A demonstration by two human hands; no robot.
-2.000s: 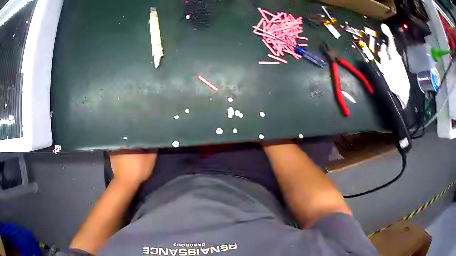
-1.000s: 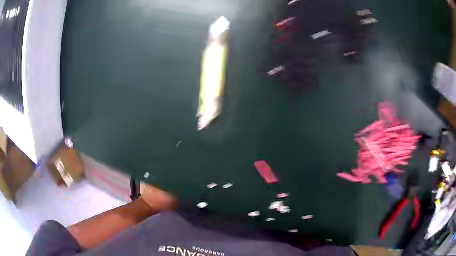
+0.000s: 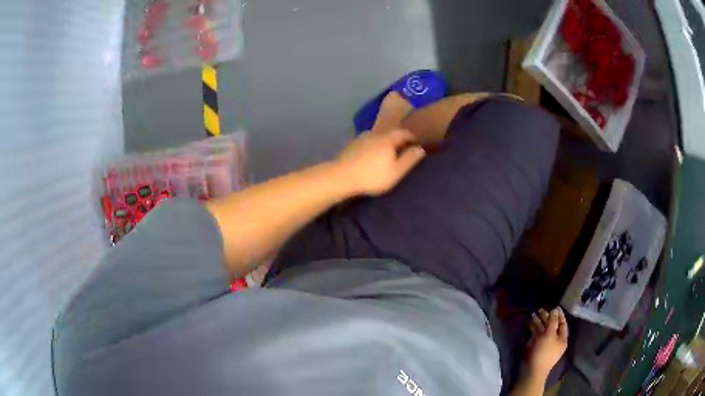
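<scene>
My left hand (image 3: pixel 379 160) rests over my thigh near the knee, thumb apart from the fingers, and appears empty. My right hand (image 3: pixel 548 337) is at the lower right, fingers slightly spread, beside the near corner of a white tray (image 3: pixel 578 305). It appears empty. That tray holds small black parts (image 3: pixel 609 269). A second white tray (image 3: pixel 541 56) at the upper right holds red parts (image 3: pixel 603 50). Stacked clear trays (image 3: pixel 220 166) with red units (image 3: pixel 139 203) stand on the floor at the left, partly hidden by my sleeve.
Another clear tray with red units (image 3: pixel 205 37) is on the grey floor (image 3: pixel 309 69) at the upper left, by yellow-black tape (image 3: pixel 210 100). My foot wears a blue shoe (image 3: pixel 417 85). The dark green bench edge with a small pink pile (image 3: pixel 665 350) is at the far right.
The view has swung down and left from the bench top to the floor and my lap. My left hand and my right hand now show; earlier both were hidden under the bench edge.
</scene>
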